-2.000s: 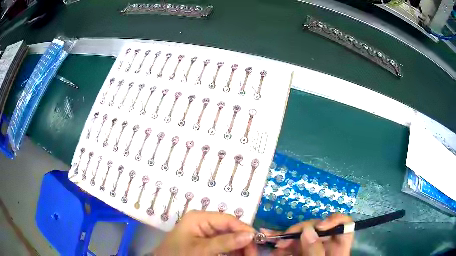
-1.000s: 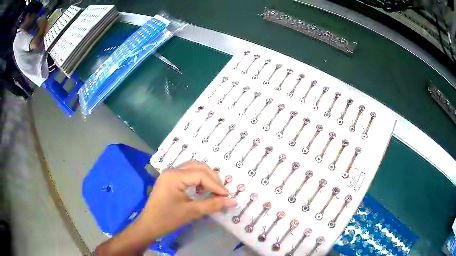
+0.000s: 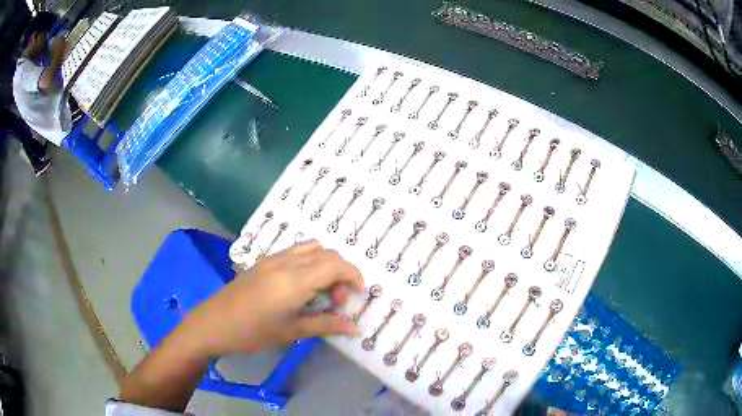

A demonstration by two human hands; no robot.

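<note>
A white board (image 3: 488,166) lies tilted across the bench with four rows of thin reddish-brown strip parts (image 3: 462,271), each with round ends. My left hand (image 3: 285,294) is over the board's lower left edge, at the bottom row, thumb and fingers bent close together. The hand is blurred, and I cannot tell whether a strip part is between its fingertips. A blue sheet (image 3: 606,361) dotted with small discs lies right of the board, partly cut off by the picture's bottom. My right hand is not in view.
Bagged blue sheets (image 3: 191,89) lie left of the board, with a thin pale tool (image 3: 255,93) beside them. Stacked boards (image 3: 126,61) are at the far left, near a seated person (image 3: 41,81). A blue stool (image 3: 179,280) stands below. A parts tray (image 3: 517,41) is on the green belt.
The view has swung left, and the right hand and tweezers have left the picture. My left hand has moved from the tweezers to the board's bottom row. In the last second its fingers drew slightly left.
</note>
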